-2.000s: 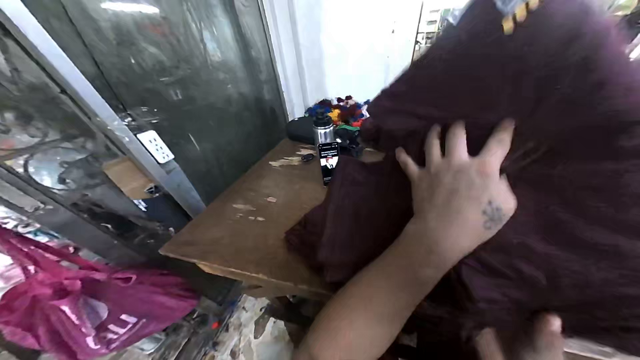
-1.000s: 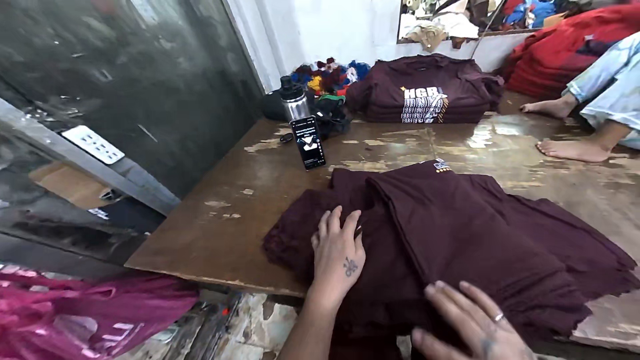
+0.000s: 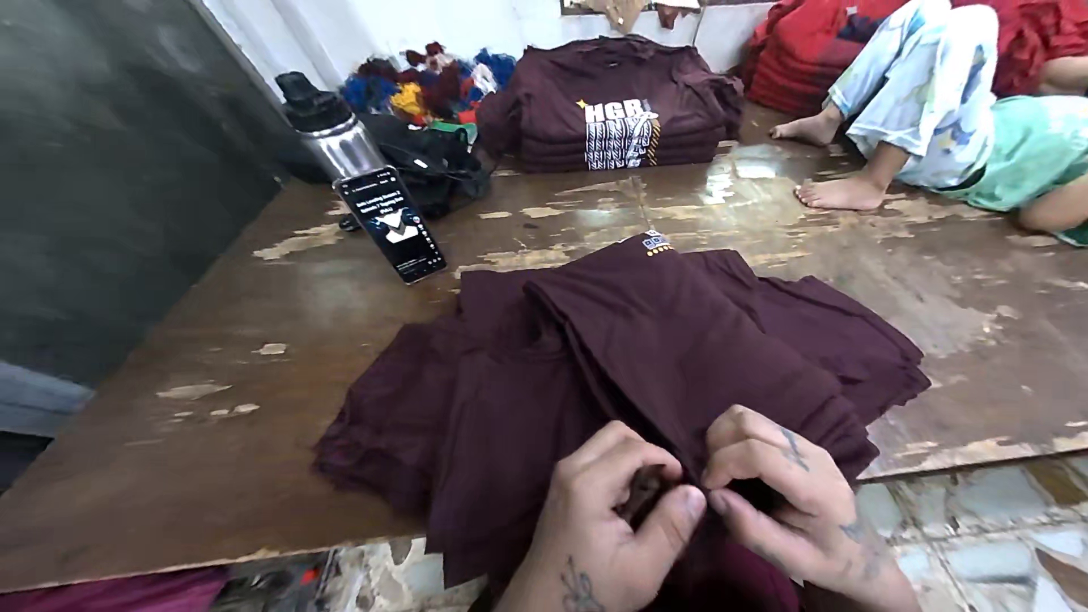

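Note:
Several maroon shirts point(image 3: 510, 399) lie loosely piled at the near edge of the wooden table point(image 3: 212, 442), partly hanging over it. The top one point(image 3: 671, 314) has a small print near its far end. At the near edge of the pile my left hand point(image 3: 612, 510) pinches the maroon fabric between thumb and curled fingers. Close beside it, my right hand point(image 3: 782, 493) pinches the same fabric, the fingertips of both hands almost touching. The palms and part of the cloth beneath them are hidden.
A smartphone point(image 3: 393, 225) leans on a metal bottle point(image 3: 340, 136) by a black bag point(image 3: 433, 161). Behind are colourful yarn or scraps point(image 3: 425, 85), a stack of folded printed maroon shirts point(image 3: 620, 110) and red garments point(image 3: 790, 64). Another person's bare feet point(image 3: 841, 191) rest on the table at right.
A maroon shirt held up two seconds ago now lies on the pile. Both hands, spread on the cloth one second ago, have come together at its near edge and pinch it.

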